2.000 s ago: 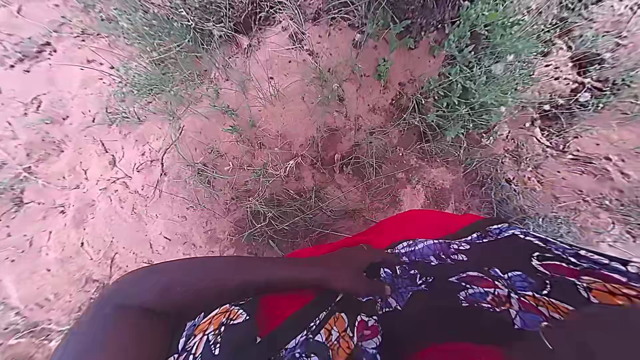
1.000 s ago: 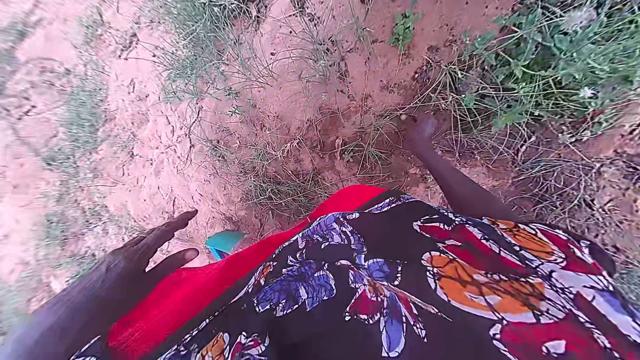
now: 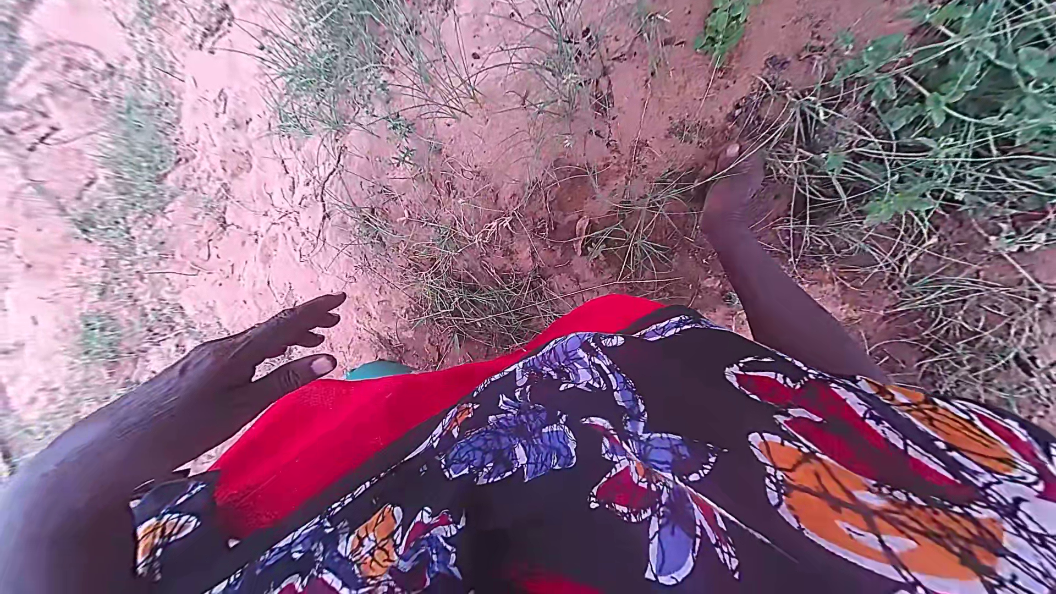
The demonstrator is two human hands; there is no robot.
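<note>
At the lower left is my left hand (image 3: 239, 371), its fingers spread a little and nothing in them, beside the edge of a red cloth (image 3: 330, 421). A dark cloth printed with purple, red and orange flowers (image 3: 511, 445) covers my body across the bottom. What looks like my right hand (image 3: 734, 194) is low at the ground, among thin grass (image 3: 643, 223); its forearm runs under the printed cloth's edge. A pale nail shows at its tip, but its fingers are mostly hidden, so whether it grips a stem cannot be told.
Reddish sandy ground (image 3: 272, 223) carries grass tufts (image 3: 478, 297). A leafy green plant (image 3: 924, 107) with tangled stems grows at the upper right, and a small leafy sprig (image 3: 724, 29) at the top. Part of a teal object (image 3: 378, 370) shows behind the red cloth.
My left hand was on the printed cloth two seconds ago and is now off to the left, fingers apart. The limb at the right has come into view. The view has shifted.
</note>
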